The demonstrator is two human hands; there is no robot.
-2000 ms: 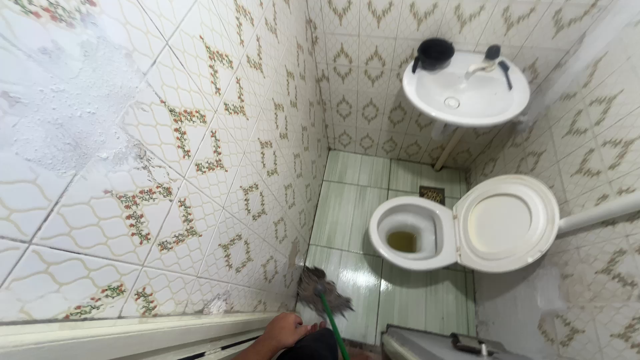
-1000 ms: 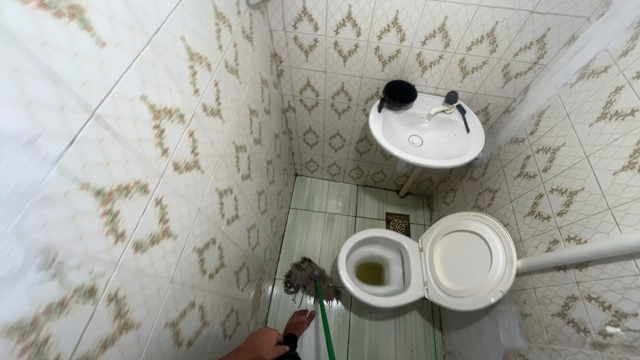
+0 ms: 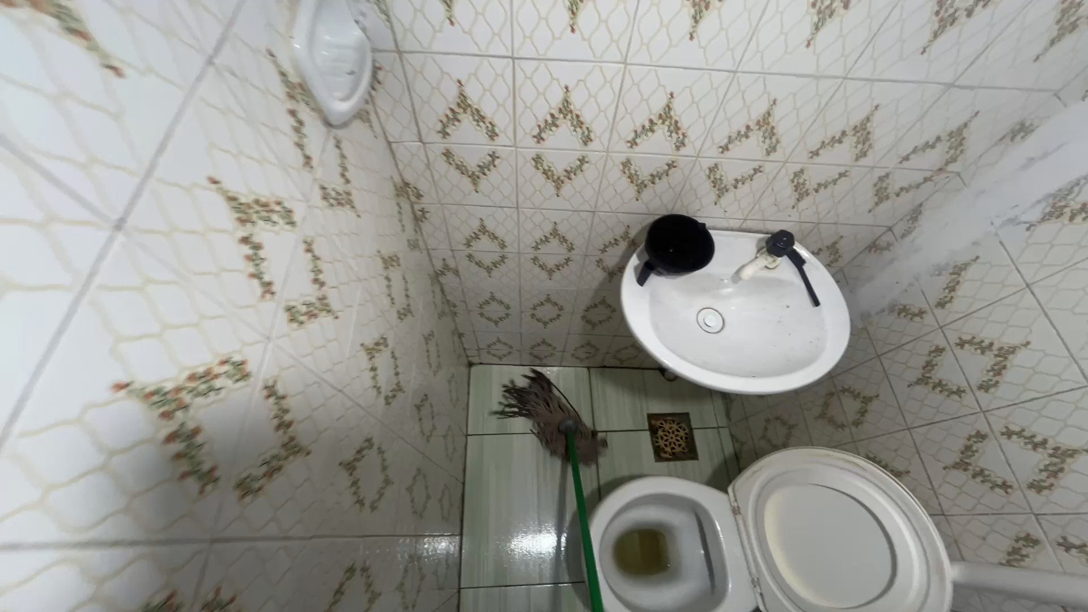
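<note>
A string mop's grey-brown head (image 3: 548, 416) lies spread on the green floor tiles, near the back wall and left of the floor drain. Its green handle (image 3: 583, 518) runs down past the left side of the toilet bowl and out at the bottom edge. Neither of my hands shows in the view now, so what holds the handle is hidden. The open toilet bowl (image 3: 659, 552) has yellowish liquid in it, and its lid (image 3: 837, 531) is swung to the right.
A white washbasin (image 3: 748, 357) juts from the back wall, bearing a black dipper (image 3: 678, 245), a tap (image 3: 761, 259) and a black-handled brush (image 3: 803, 276). A metal floor drain (image 3: 672, 437) lies below it. A white soap dish (image 3: 336, 68) sticks out of the tiled corner. A white pipe (image 3: 1020, 582) meets the toilet.
The mop head has moved along the floor from beside the toilet bowl to near the back wall. My hands, seen at the bottom earlier, have left the view. The view has shifted.
</note>
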